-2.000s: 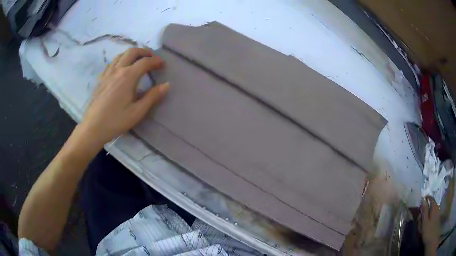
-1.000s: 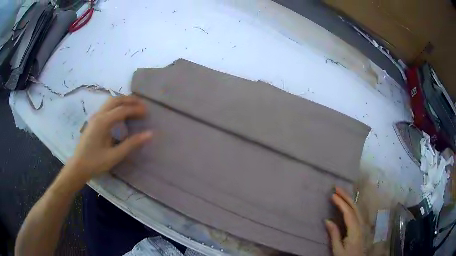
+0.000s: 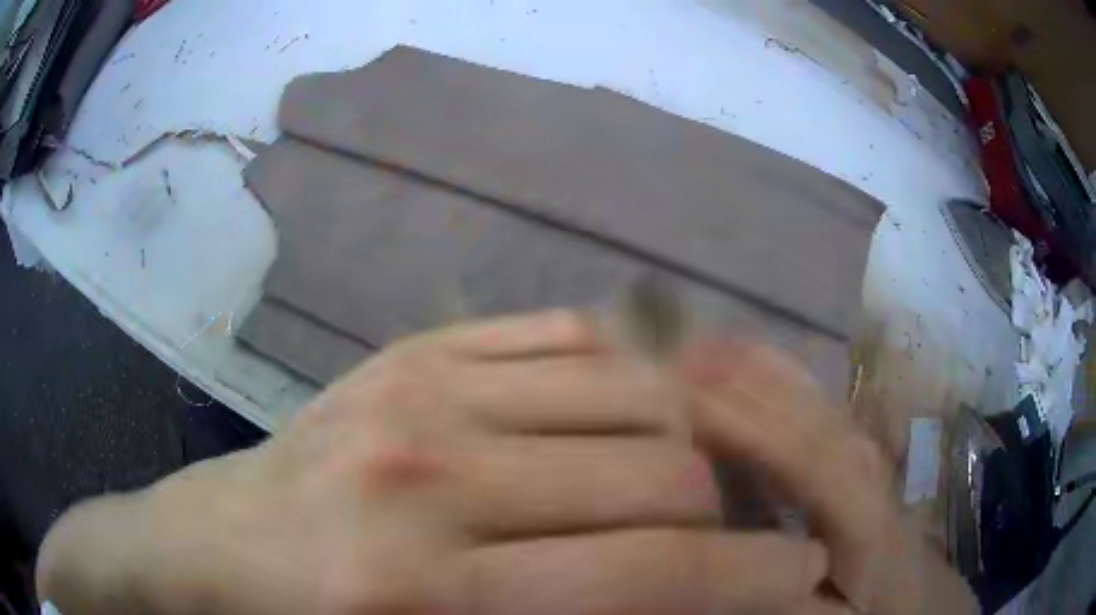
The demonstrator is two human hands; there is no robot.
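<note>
The grey-brown garment panel (image 3: 481, 240) lies flat on the white pressing table (image 3: 156, 252), with a dark pressed fold running along its length and a hem line at its near left. My left hand (image 3: 481, 469) is raised close to the camera, large and blurred, in front of the near part of the panel. My right hand (image 3: 793, 421) is beside its fingertips, also blurred. A small dark blurred spot shows between the fingertips; I cannot tell what it is or whether either hand holds it.
The iron (image 3: 998, 493) stands at the lower right beside a pale patch (image 3: 922, 459). A grey pointed plate (image 3: 980, 246), white crumpled material (image 3: 1048, 324) and a red item (image 3: 1000, 156) are at the right. Stacked dark cloth (image 3: 54, 72) lies at the upper left.
Both hands have left the panel's ends and come together close to the camera. The panel appears higher in the view. The right hand was at the iron earlier, then on the panel's right end.
</note>
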